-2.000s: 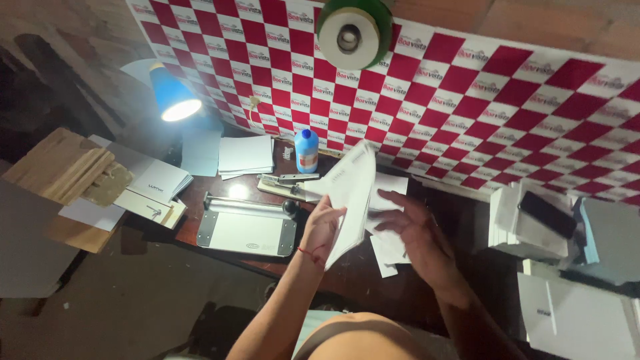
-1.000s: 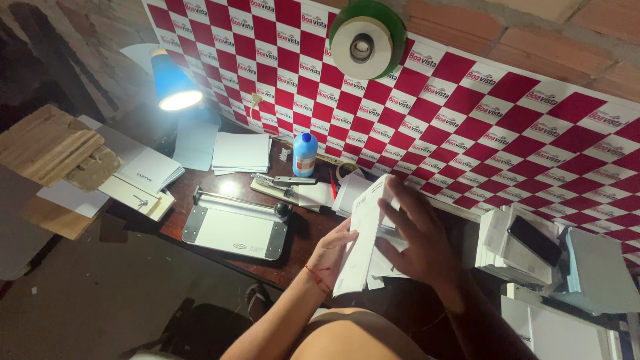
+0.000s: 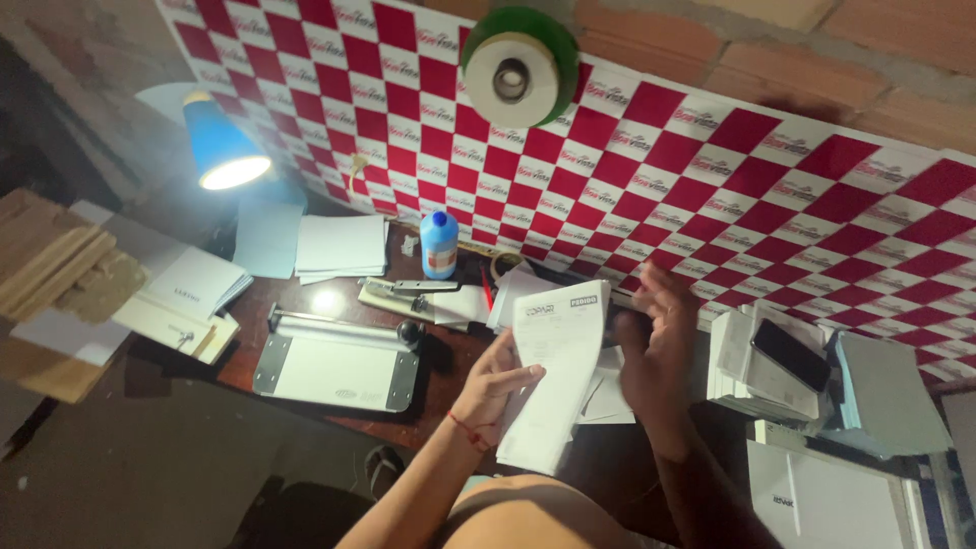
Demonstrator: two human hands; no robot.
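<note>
My left hand (image 3: pixel 496 377) grips a stack of printed paper forms (image 3: pixel 553 366) by its left edge, thumb on top; the sheets bow slightly and bear print. To the right of the stack, my right hand (image 3: pixel 659 335) is raised with fingers apart, holding nothing. Loose white papers (image 3: pixel 610 396) lie on the dark table behind the stack. Left of my hands rests a rotary paper trimmer (image 3: pixel 335 358). A long-arm stapler (image 3: pixel 412 290) lies beyond it, with a blue bottle (image 3: pixel 439 244) standing upright behind.
A lit blue lamp (image 3: pixel 221 141) shines at the left. Paper stacks (image 3: pixel 343 245) lie below it, near wooden boards (image 3: pixel 61 259). On the right, a phone (image 3: pixel 791 355) rests on stacked paper pads (image 3: pixel 762 381), beside bluish sheets (image 3: pixel 888 396). A green-and-white round fixture (image 3: pixel 518 72) juts out above.
My right hand has come away from the paper stack, which it was at one second ago. The stack's printed face is now turned more toward the camera.
</note>
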